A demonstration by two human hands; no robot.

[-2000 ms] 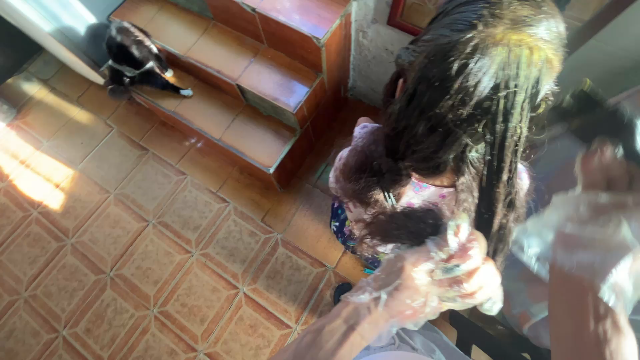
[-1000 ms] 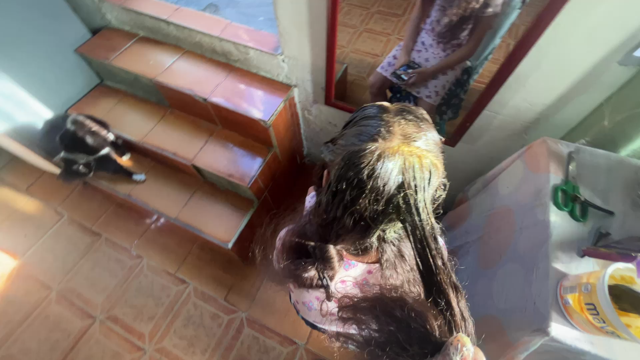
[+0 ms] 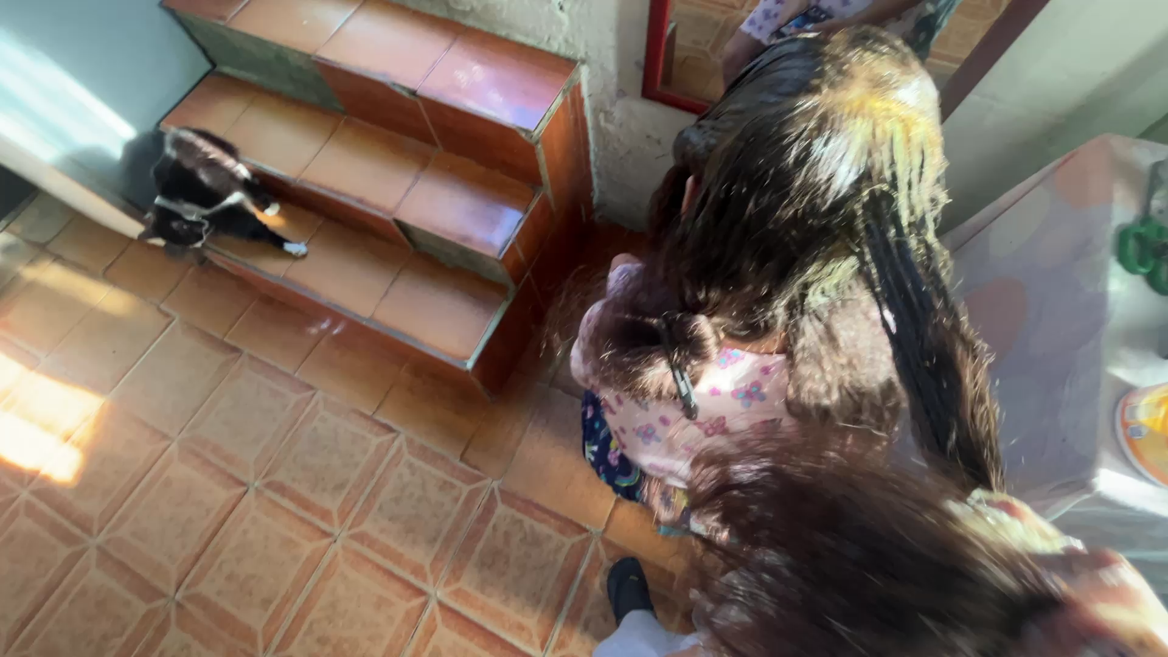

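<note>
A seated person's long dark hair (image 3: 748, 182), with wet-looking strands and a yellowish coated patch at the crown, fills the upper right. At the lower right, my left hand (image 3: 1013, 522), seemingly in a thin coated glove, closes around the end of a wet dark lock (image 3: 931, 365). My right hand (image 3: 1109, 593) appears blurred beside it, near a loose brown section of hair (image 3: 849, 547) sweeping across the foreground; its grip is unclear. The hands overlap, so their outlines are uncertain. A dark hair clip (image 3: 677, 370) holds gathered hair over the person's floral top (image 3: 730, 392).
A black-and-white cat (image 3: 196, 196) rests on the tiled steps (image 3: 447, 292) at left. Behind the person stands a red-framed mirror (image 3: 654, 55). The covered table (image 3: 1031, 319) at right bears green-handled scissors (image 3: 1142, 246) and a yellow-and-white tub (image 3: 1145, 429). A foot (image 3: 628, 584) shows below.
The hand and forearm seen across the lower middle two seconds ago have left that spot. Loose brown hair now spreads over the foreground. The view has shifted.
</note>
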